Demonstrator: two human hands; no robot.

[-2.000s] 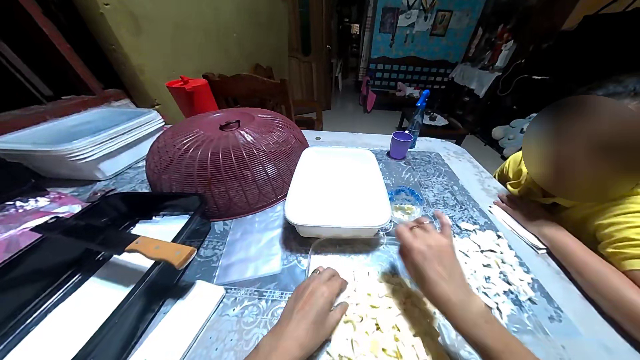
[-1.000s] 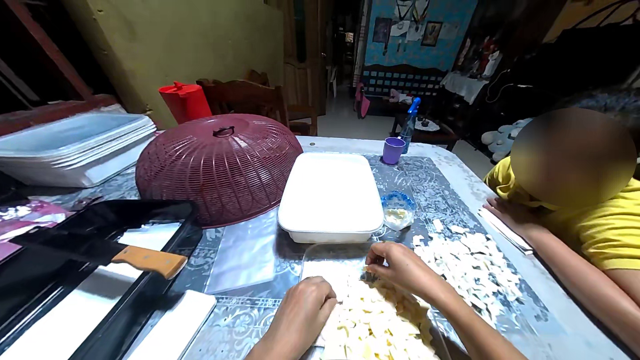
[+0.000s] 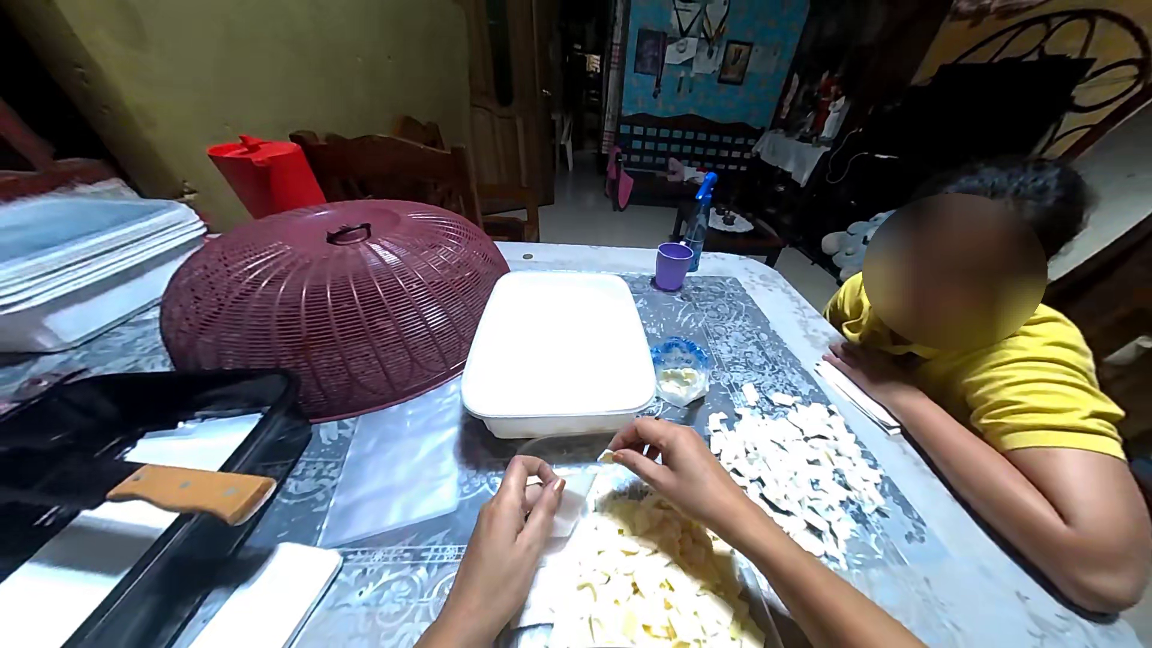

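My right hand (image 3: 661, 459) pinches a small pale piece (image 3: 607, 456) between thumb and fingertips, above the far edge of a pile of yellowish pieces (image 3: 639, 585) in a clear tray. My left hand (image 3: 517, 531) is just left of the pile, its thumb and fingers curled close together around what looks like thin white or clear material (image 3: 569, 513); its exact hold is unclear. Beyond both hands stands a white lidded plastic container (image 3: 560, 346). A small clear bowl with a blue rim (image 3: 681, 369) holds a few pale pieces. Many white wrapped-looking pieces (image 3: 796, 468) lie in a heap to the right.
A maroon mesh food cover (image 3: 333, 297) stands back left. A knife with a wooden handle (image 3: 192, 490) lies across a black tray (image 3: 292, 405). Clear plastic bags (image 3: 396, 468), a purple cup (image 3: 672, 266) and a blue spray bottle (image 3: 700, 225) are about. A person in a yellow shirt (image 3: 1053, 387) leans on the table at right.
My right hand has lifted from the pile with a small piece in its fingertips. My left hand's fingers have curled up beside the pile.
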